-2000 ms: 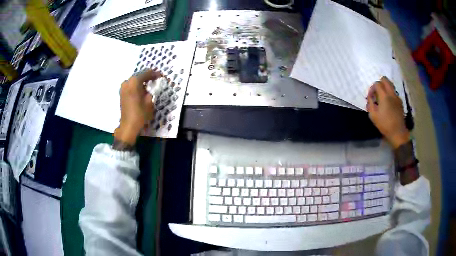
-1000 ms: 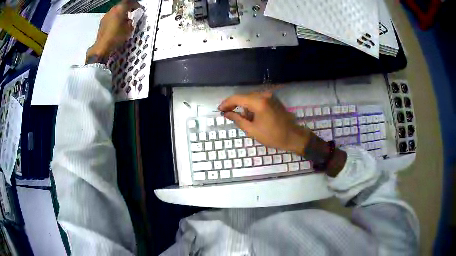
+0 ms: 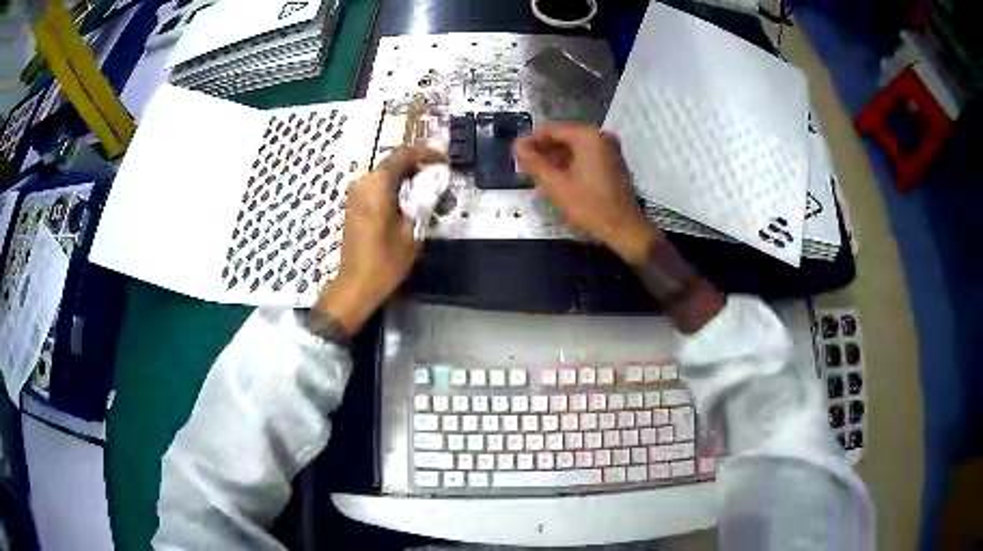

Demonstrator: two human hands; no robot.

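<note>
My left hand holds a crumpled white cloth over the left front part of the drilled metal plate. My right hand is over the plate, with blurred, curled fingers at the right side of the black fixture; whether it holds a small part cannot be told. The left foam tray has slanted rows of small dark parts on its right half. The right foam tray is dimpled, with a few dark parts at its near corner.
The keyboard is nearest my body. Stacked foam trays stand behind the left tray. A white ring is behind the plate. A strip of round dark parts lies right of the keyboard. A red stool is at far right.
My right hand has moved from over the keyboard up to the fixture. My left hand has moved from the left tray to the plate with the cloth. The camera view has shifted too.
</note>
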